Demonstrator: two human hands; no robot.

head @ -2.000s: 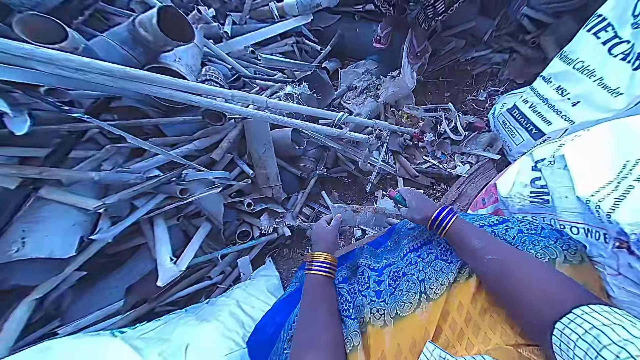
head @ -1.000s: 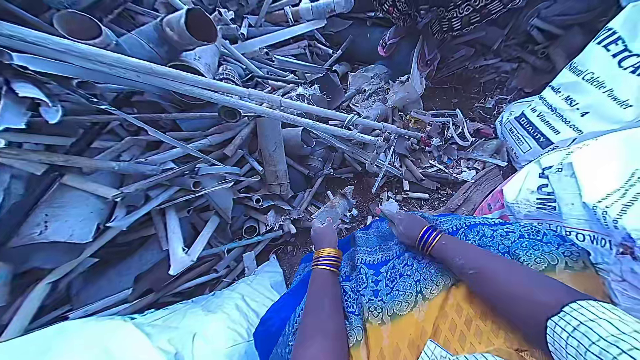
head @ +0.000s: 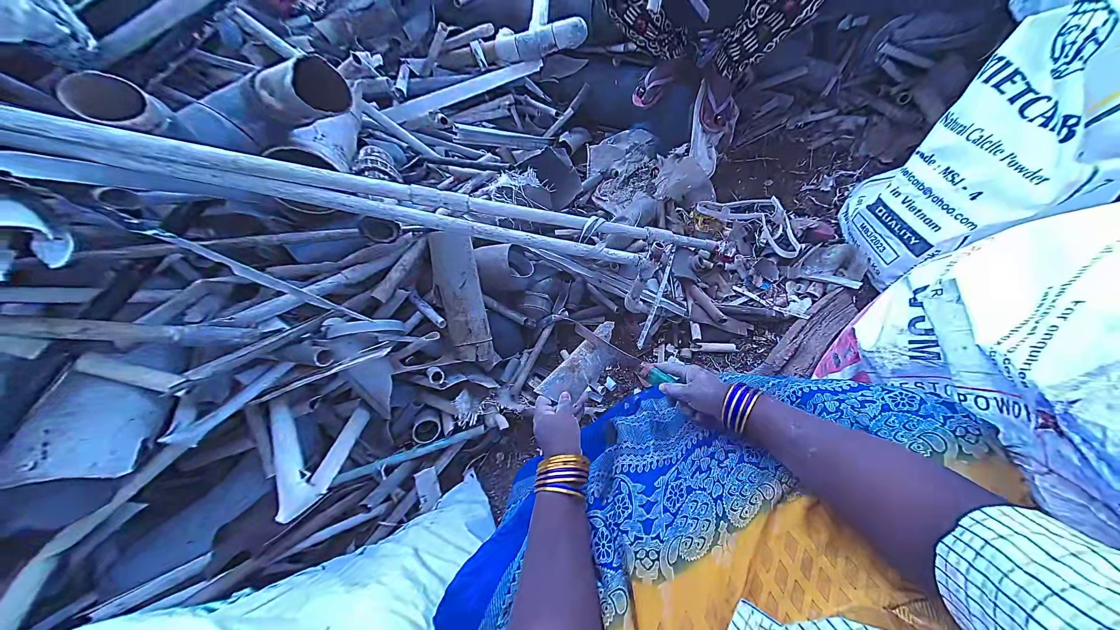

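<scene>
My left hand (head: 557, 422), with bangles at the wrist, grips the lower end of a flat, pale shard (head: 576, 363), which looks like split plastic pipe. Its far end tilts up and to the right. My right hand (head: 696, 391) is closed around the green handle (head: 656, 376) of a knife; the thin, dark blade (head: 611, 345) points up and left, close to the shard's far end. Whether blade and shard touch, I cannot tell. Both hands are just beyond the blue patterned cloth (head: 691, 464) over my lap.
Scrap pipes and broken pieces (head: 289, 350) pile up at left and ahead. Long pale poles (head: 376, 197) cross the heap. Printed white sacks (head: 980, 157) stand at right, and a pale sack (head: 350, 569) lies at lower left. Another person's sandalled feet (head: 682, 96) are beyond the heap.
The shard in my left hand has turned from nearly level to steeply tilted since the earliest frame. The knife's green handle, not visible a second ago, shows again in my right hand.
</scene>
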